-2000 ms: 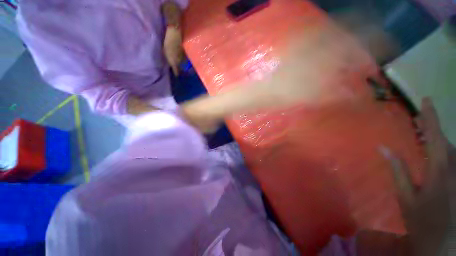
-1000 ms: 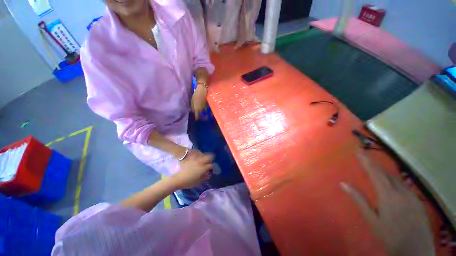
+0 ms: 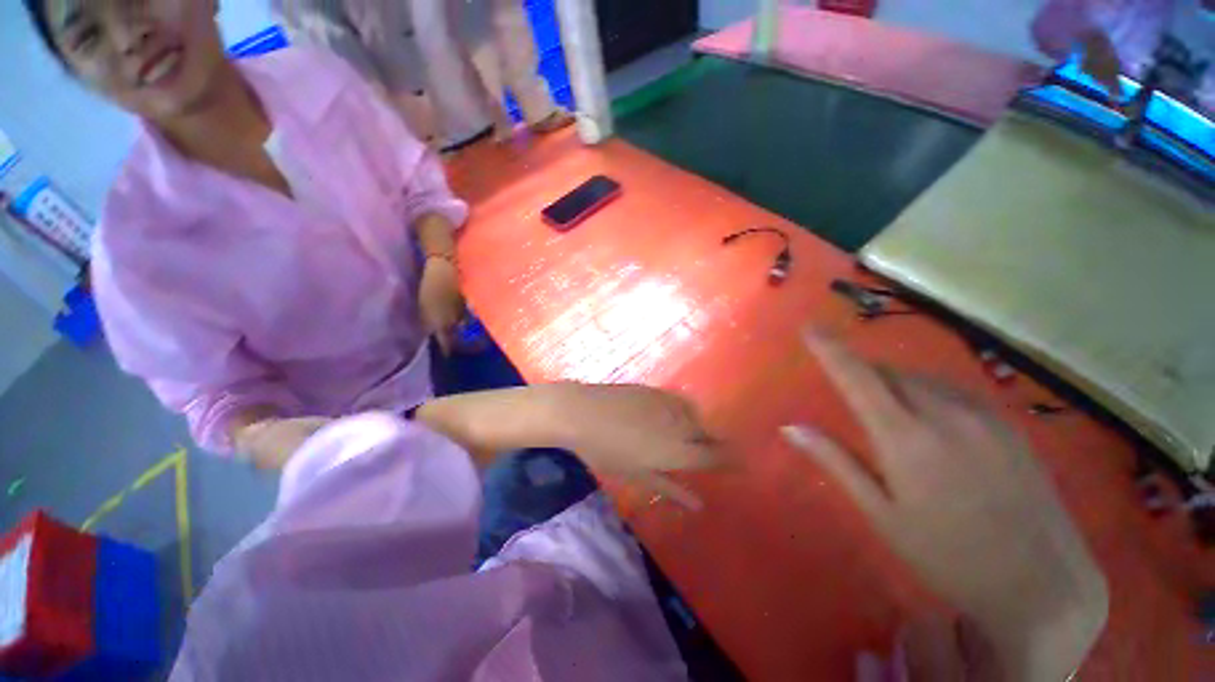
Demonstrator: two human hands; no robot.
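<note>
My left hand is blurred above the near edge of the bench, its fingers pointing right and holding nothing that I can see. My right hand is held over the orange-red bench, fingers spread and empty, with a thin band at the wrist. The two hands are apart. A black phone in a pink-red case lies on the bench beyond them. A short black cable lies curved right of the phone. A cable bundle lies near the yellow board.
A co-worker in a pink smock stands at the left of the bench. A dark green conveyor runs behind it. Dark slabs with bluish faces lie at the board's far end, near another person. Red and blue bins stand on the floor.
My left hand has moved right, from beside the co-worker's hand to over the bench edge. The view has turned right, showing more of the yellow board. My right hand stays spread above the bench.
</note>
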